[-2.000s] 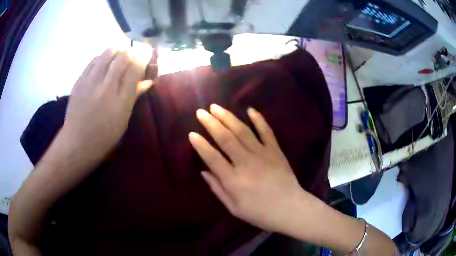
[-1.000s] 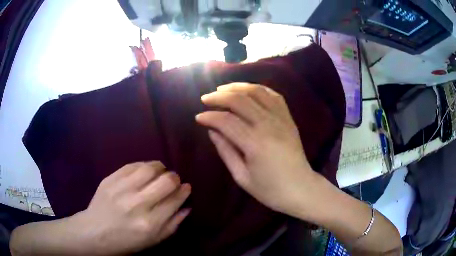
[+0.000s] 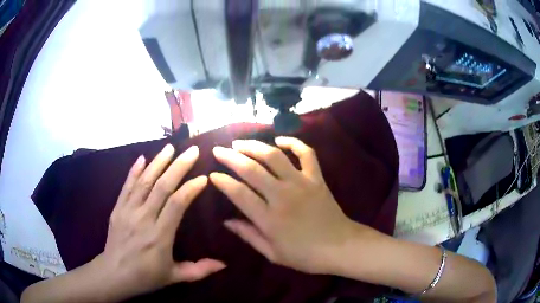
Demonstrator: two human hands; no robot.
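A large dark maroon garment panel (image 3: 361,171) lies over the machine bed, its far edge under the brightly lit needle area. My left hand (image 3: 151,219) lies flat on the panel, fingers spread and pointing forward. My right hand (image 3: 278,201) lies flat on the panel to its right, fingertips just short of the dark presser part (image 3: 287,118). A small pinkish strip (image 3: 179,112) stands at the panel's far edge, left of the needle. Glare hides the exact needle point.
The white sewing machine head (image 3: 260,41) spans the top, with a lit control panel (image 3: 473,65). A smartphone (image 3: 408,142) lies to the right. Beyond it are a slim yellow-blue tool (image 3: 451,198), grey-mauve cloth (image 3: 488,171) and pale threads. Ruler marks (image 3: 420,222) run along the table's front edge.
My left hand has moved from the near part of the panel forward and flattened, its fingers spreading. My right hand has flattened. The machine head sits lower in view.
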